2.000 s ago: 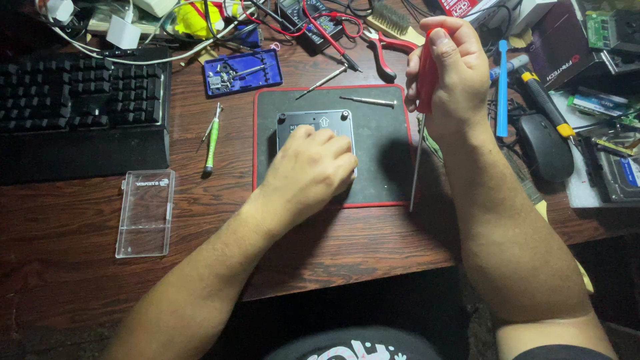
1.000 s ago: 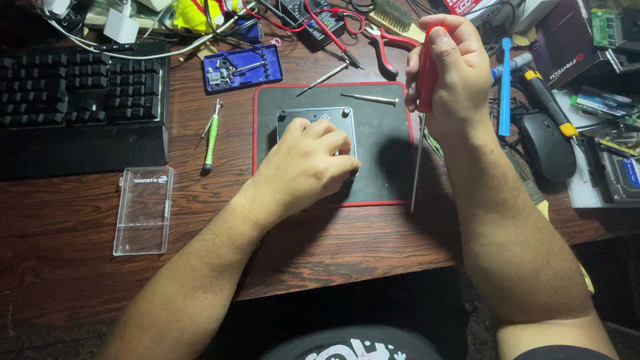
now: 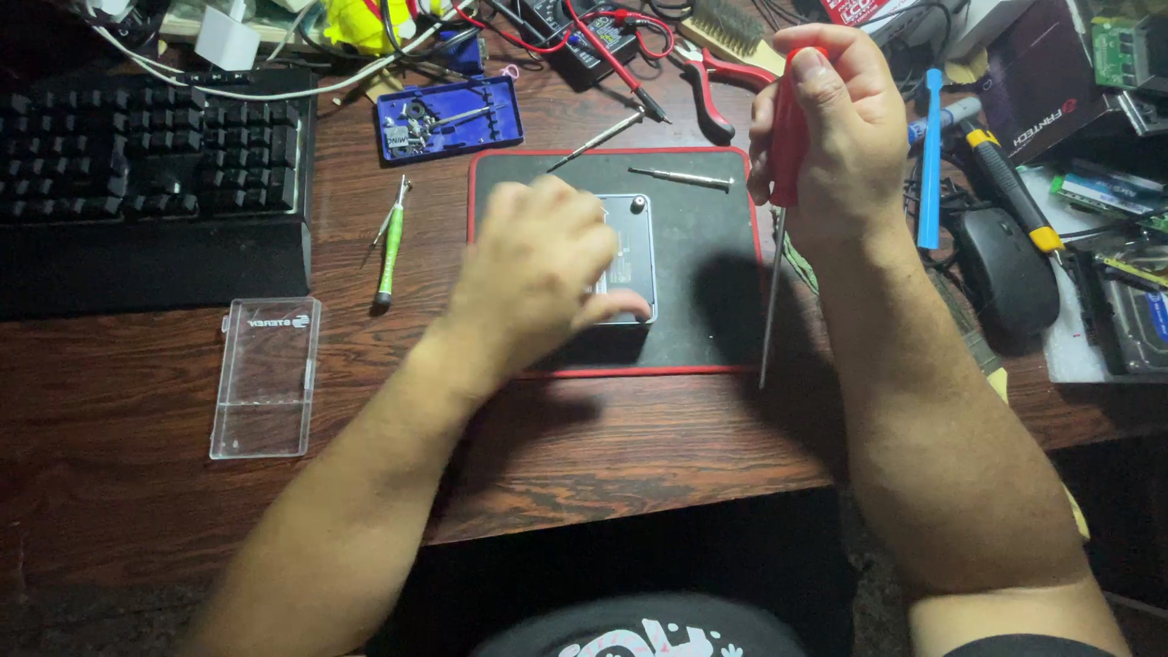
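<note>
A small square electronic device (image 3: 634, 260) with a light rim and round feet lies on the black mat with a red edge (image 3: 703, 342). My left hand (image 3: 538, 260) is over the device's left part and hides much of it; the thumb reaches its near right corner. Whether the fingers grip anything there is hidden. My right hand (image 3: 844, 128) holds a screwdriver by its red handle (image 3: 787, 146), the long shaft pointing down over the mat's right edge. Two thin metal screwdrivers, one at the mat's top edge (image 3: 598, 139) and one on the mat (image 3: 684, 178), lie beyond the device.
Left of the mat are a green precision screwdriver (image 3: 391, 255), a clear plastic lid (image 3: 265, 388), a blue tray of bits (image 3: 506, 128) and a black keyboard (image 3: 137, 155). Behind lie red-handled pliers (image 3: 710, 96) and a multimeter (image 3: 575, 41). A black mouse (image 3: 1008, 269) sits at right.
My left hand has moved left across the device, showing more of its right side. My right hand keeps holding the red screwdriver in about the same place.
</note>
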